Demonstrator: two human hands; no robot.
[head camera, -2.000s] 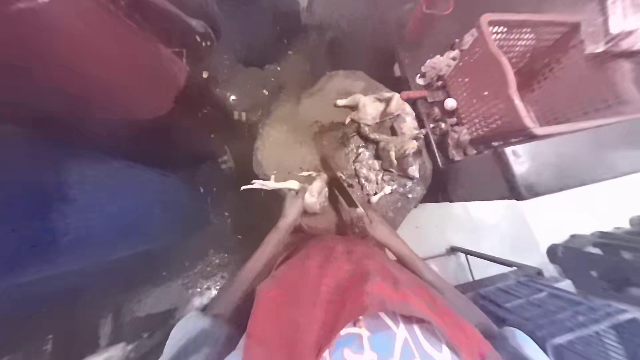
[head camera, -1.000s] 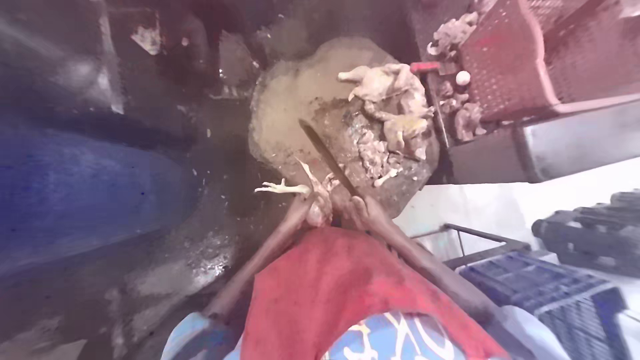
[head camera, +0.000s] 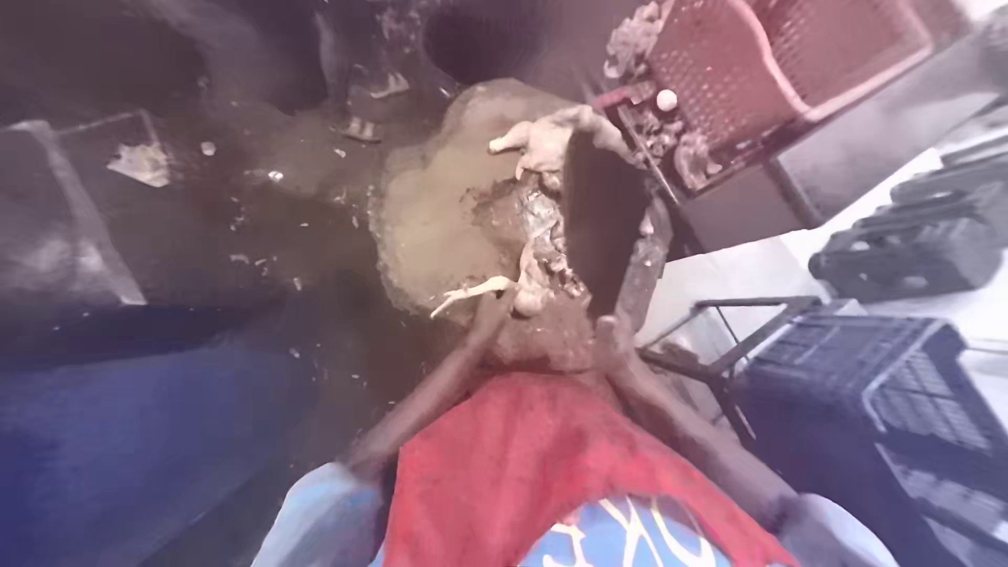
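A round wooden chopping block (head camera: 425, 213) lies in front of me. My left hand (head camera: 494, 315) grips a piece of poultry (head camera: 531, 291) with a pale leg and foot that points left, at the block's near edge. In my right hand (head camera: 613, 339) is the handle end of a large cleaver (head camera: 602, 220); its broad dark blade stands over the right part of the block. Behind the blade a plucked chicken carcass (head camera: 543, 146) rests at the far right of the block. Wet scraps lie between the carcass and my left hand, partly hidden by the blade.
A red perforated plastic crate (head camera: 709, 71) stands at the back right, with meat scraps (head camera: 634, 39) and a small white round thing (head camera: 666, 99) beside it. A blue plastic crate (head camera: 850, 354) and a metal frame (head camera: 756, 339) are at the right. A blue surface (head camera: 157, 441) fills the lower left.
The cleaver was seen nearly edge-on over the block's middle; now its broad face shows further right. My right hand has moved away from my left hand, which still holds the poultry piece.
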